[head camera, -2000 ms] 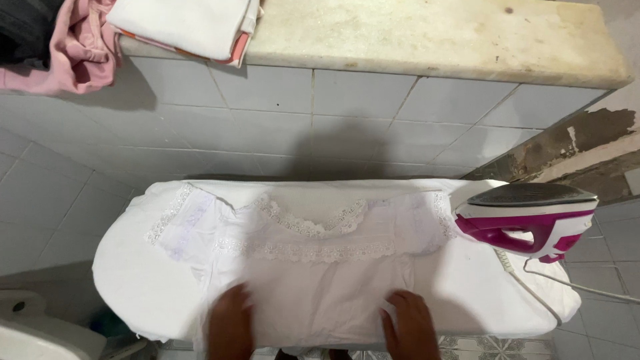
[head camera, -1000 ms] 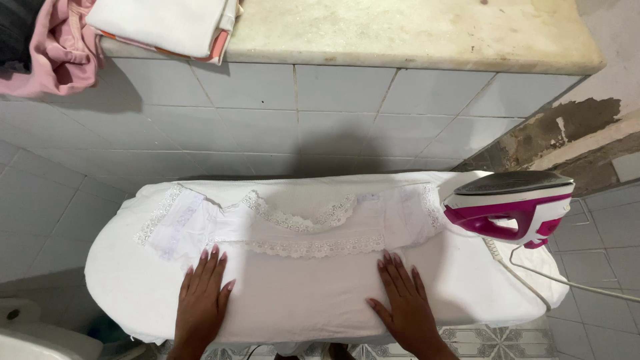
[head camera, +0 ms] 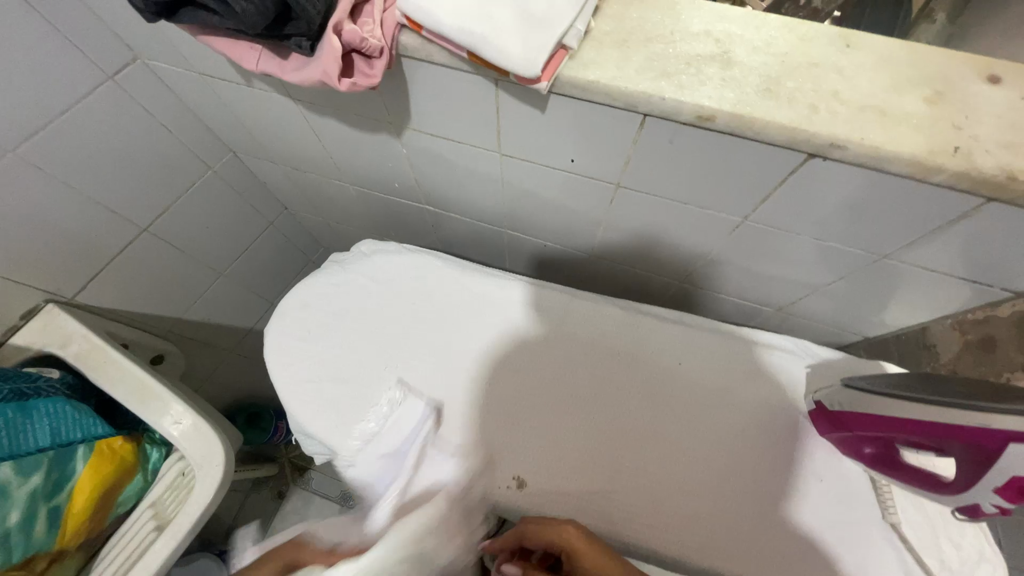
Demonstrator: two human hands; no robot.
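Bunched up at the near left edge of the ironing board (head camera: pixel 640 384), a white lace-trimmed garment (head camera: pixel 400 472) is blurred by motion. My left hand (head camera: pixel 308 554) is at the bottom with the garment's cloth gripped in it, its fingers partly hidden by the fabric. Close to the cloth's right side is my right hand (head camera: pixel 556 548), fingers curled; whether it grips any cloth cannot be told. A magenta and white clothes iron (head camera: pixel 920 448) rests on the board's right end, its dark soleplate facing up and away.
A white plastic laundry basket (head camera: pixel 188 416) holding colourful cloth stands at the left. Behind the board runs a tiled wall with a marble ledge (head camera: pixel 720 80), bearing folded white cloth (head camera: pixel 512 32) and pink clothing (head camera: pixel 360 48). The iron's cord lies along the board's right end.
The garment lay spread flat on the board under both hands; now it is lifted and bunched at the near left edge. Both hands have drawn back towards me. The view has swung left.
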